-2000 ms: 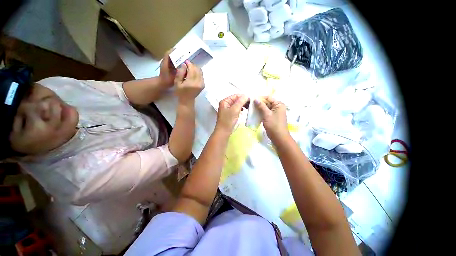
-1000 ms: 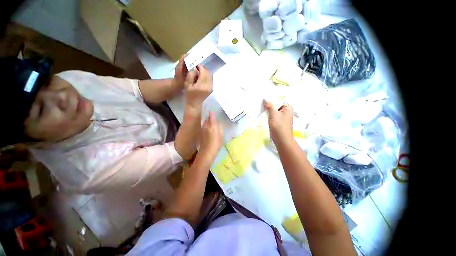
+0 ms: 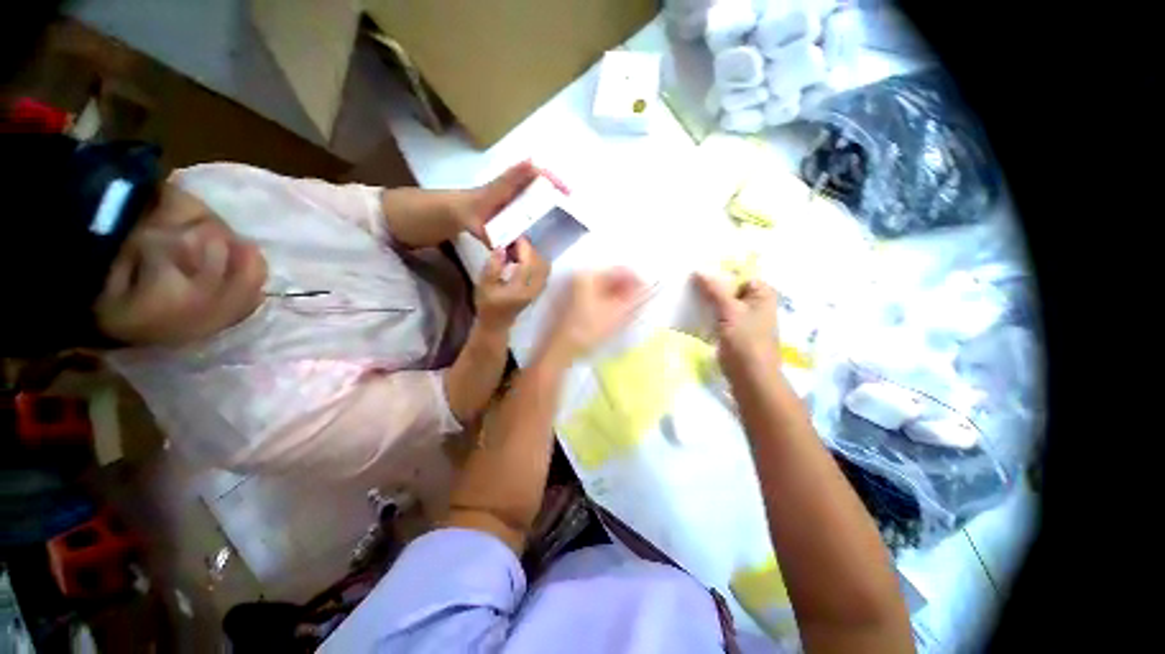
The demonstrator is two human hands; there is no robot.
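My left hand (image 3: 598,309) is motion-blurred over the table, left of my right hand, its fingertips pointing towards it. My right hand (image 3: 744,317) has thumb and fingers close together beside a white, overexposed area. Glare hides whether either hand holds something. Yellow sticker sheets (image 3: 620,403) lie on the table below and between my hands. Another small yellow piece (image 3: 749,205) lies beyond my right hand.
A co-worker (image 3: 319,345) at the left holds an open white box (image 3: 521,212). A white box (image 3: 626,92) stands near a brown carton (image 3: 511,58). White cases (image 3: 763,61), a bag with black parts (image 3: 913,160) and a clear bag with white pieces (image 3: 913,415) lie at the right.
My left hand drew back left from the white thing between my hands, then moved towards my right hand again. The view has shifted, so the scene sits further right. The co-worker's box has tilted.
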